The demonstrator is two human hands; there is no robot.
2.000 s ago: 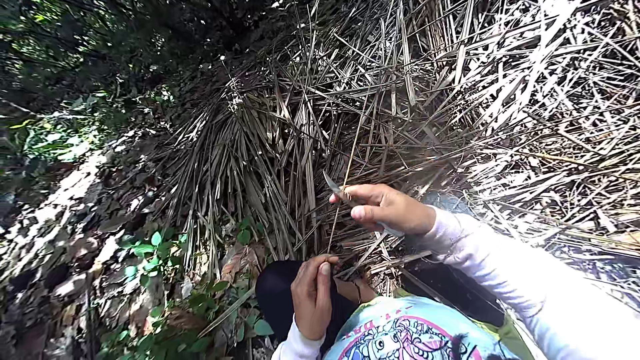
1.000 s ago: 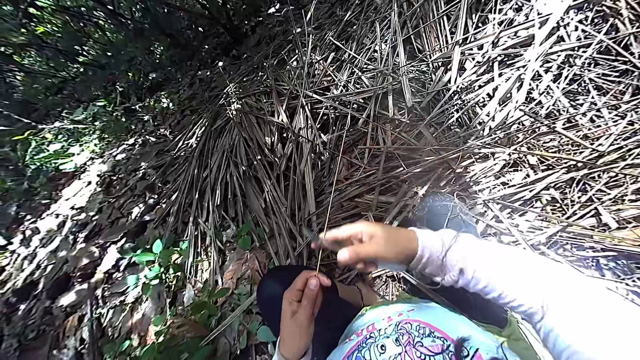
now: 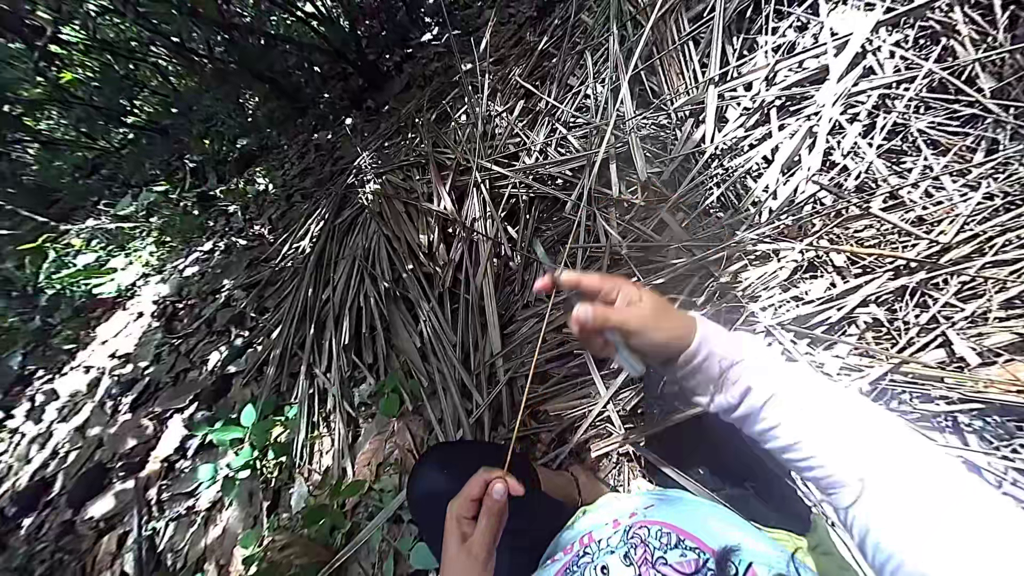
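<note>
My left hand (image 3: pixel 480 512), low in the middle of the head view, pinches the lower end of a thin yellowish-brown stalk (image 3: pixel 528 380) between thumb and forefinger. The stalk rises from there, leaning slightly right. My right hand (image 3: pixel 620 312) is farther up along it, closed around a small knife (image 3: pixel 628 356). The pale handle end sticks out below the palm, and the blade points up and left past the fingertips, beside or against the stalk. Blur and the fingers hide whether the blade touches it.
Dry long leaves (image 3: pixel 384 264) cover the ground ahead and to the right. Brown leaf litter (image 3: pixel 104 376) and small green plants (image 3: pixel 244 436) lie at the left, with dark bushes (image 3: pixel 160 88) at the upper left. My dark-clad knee (image 3: pixel 452 484) is beside my left hand.
The right hand was at the stalk with the blade showing two seconds ago, was lower and blurred one second ago, and is now farther up the stalk. The left hand keeps its pinch.
</note>
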